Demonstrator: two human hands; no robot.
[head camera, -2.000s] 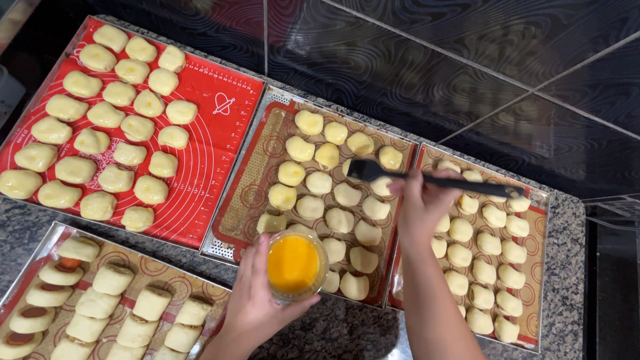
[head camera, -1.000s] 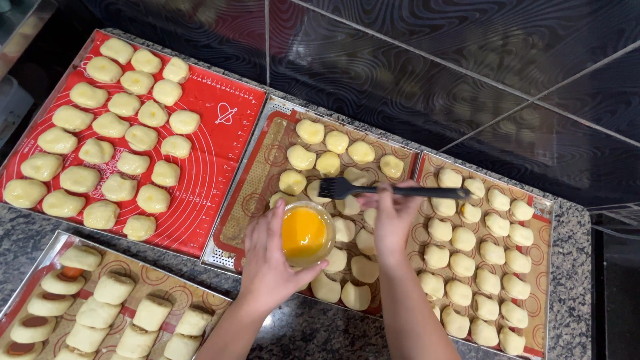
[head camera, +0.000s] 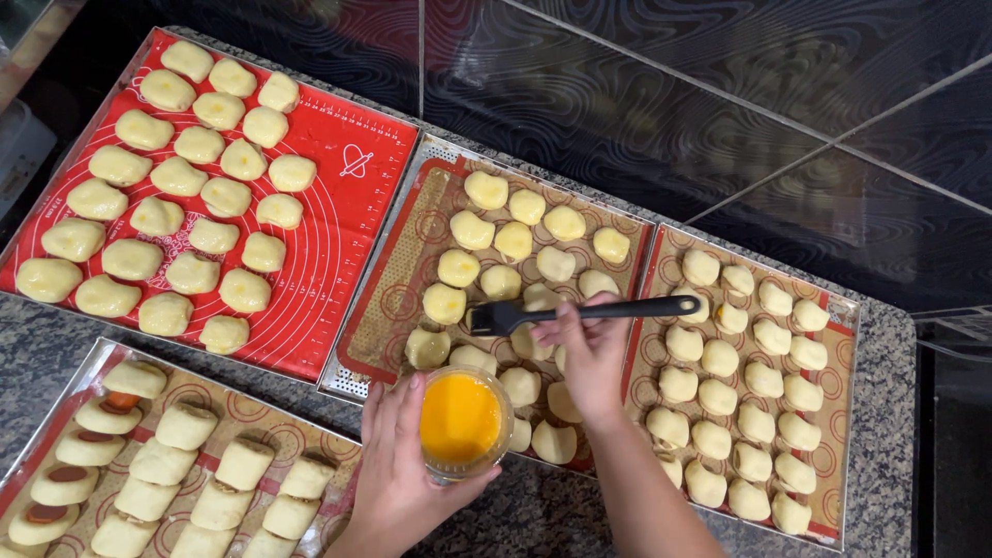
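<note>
My left hand (head camera: 418, 457) holds a clear cup of yellow-orange egg wash (head camera: 461, 417) over the near edge of the middle tray (head camera: 380, 294). A black pastry brush (head camera: 577, 310) is in my right hand (head camera: 593, 356), its handle pointing right and its bristles low over the dough pieces at the tray's middle. The far and left pieces there, such as one dough piece (head camera: 445, 303), look yellow and glossy; others, like a dough piece (head camera: 556, 263), are paler and matt. My hands and the cup hide some pieces.
Left, a tray with a red silicone mat (head camera: 349, 209) carries glossy dough pieces. Another tray of pale pieces (head camera: 845, 372) adjoins on the right. At the lower left, a tray (head camera: 85, 372) bears filled rolls, some showing sausage. Dark wall tiles (head camera: 620, 101) rise behind the granite counter (head camera: 883, 403).
The brush has moved from the upper pieces of the middle tray toward its near side, past where it was a second ago. The cup stays in my left hand near the tray's front edge.
</note>
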